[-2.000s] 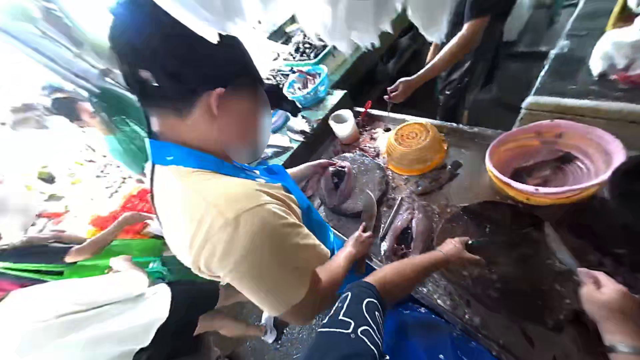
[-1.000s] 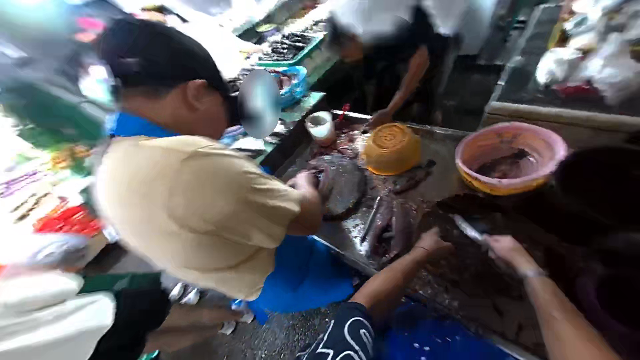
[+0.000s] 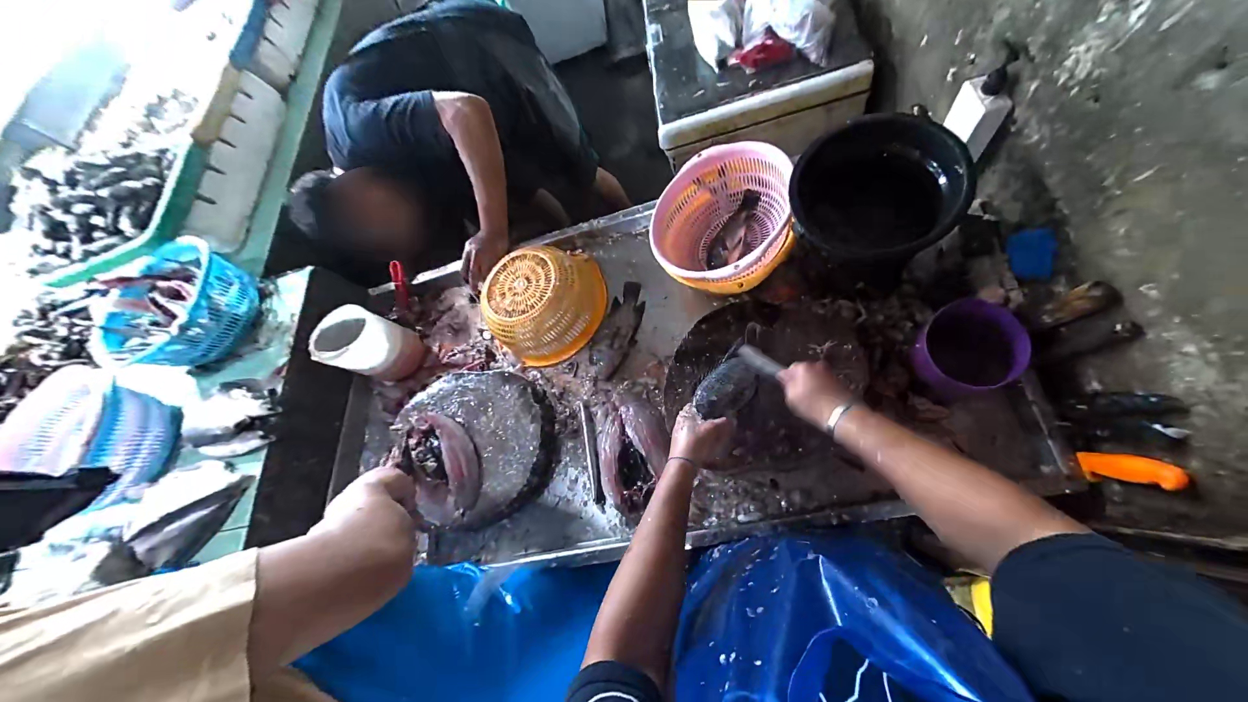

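On a dark round chopping block (image 3: pixel 809 361) lies a dark whole fish (image 3: pixel 725 388). My left hand (image 3: pixel 699 437) grips its near end. My right hand (image 3: pixel 814 392), with a band at the wrist, holds a flat metal blade or scraper (image 3: pixel 760 360) whose tip is over the fish's far side. Left of my left hand, an opened, gutted fish (image 3: pixel 632 448) rests on the metal tray beside a long thin metal tool (image 3: pixel 591 453). Farther left, a co-worker's hand touches another cut-open fish (image 3: pixel 456 463) on a pale round block (image 3: pixel 517 419).
An upturned orange basket (image 3: pixel 544 304), a white container (image 3: pixel 361 341) and a pink basket with fish (image 3: pixel 721 219) stand along the tray's far side. To the right are a black tub (image 3: pixel 882 190), a purple bucket (image 3: pixel 973 346) and an orange-handled tool (image 3: pixel 1133 471). A second person bends over the far edge.
The view has swung down and right. The fish under my left hand now shows clearly. The person across the tray has bent lower, one hand by the orange basket.
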